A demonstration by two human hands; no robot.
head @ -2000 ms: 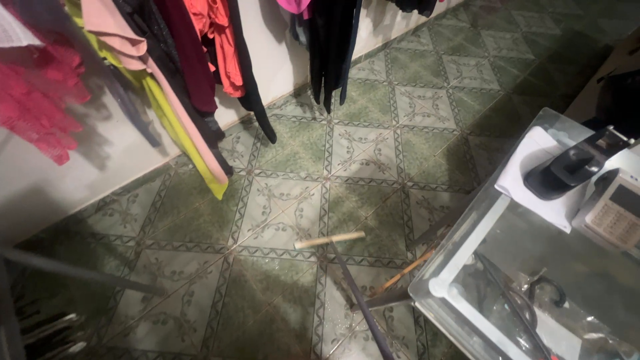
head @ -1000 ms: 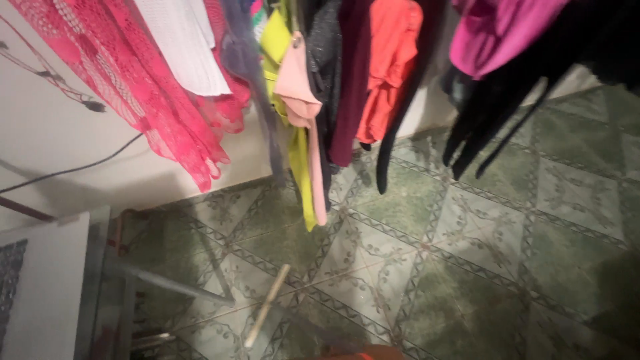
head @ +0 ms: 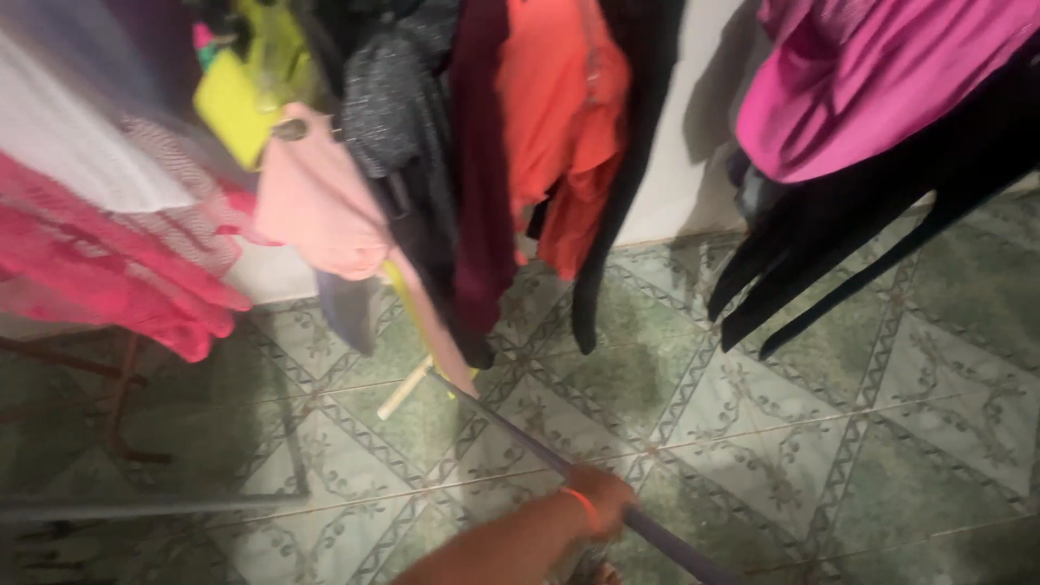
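Note:
My left hand [head: 597, 497], with an orange band at the wrist, comes in from the bottom and is closed around a long dark pole [head: 520, 437]. The pole slants from the lower right up to a pale crossbar [head: 405, 390], which lies low over the tiled floor, beside the tips of a hanging pink garment [head: 325, 203] and a yellow-green one. Part of the crossbar is hidden behind these garments. My right hand is not in view. A small skin-coloured shape below my left hand is too blurred to identify.
Along the white wall hang a red-orange garment [head: 561, 122], a magenta one [head: 861, 97], black ones [head: 861, 236] and a pink lacy one [head: 106, 276]. A reddish metal leg [head: 122, 406] and a grey bar [head: 162, 508] stand at left on patterned green tiles [head: 918, 471].
The view has swung left and closer to the clothes; the glass table seen earlier at right is out of frame. The crossbar has moved to the hanging garments' lower ends. My left hand has come into view.

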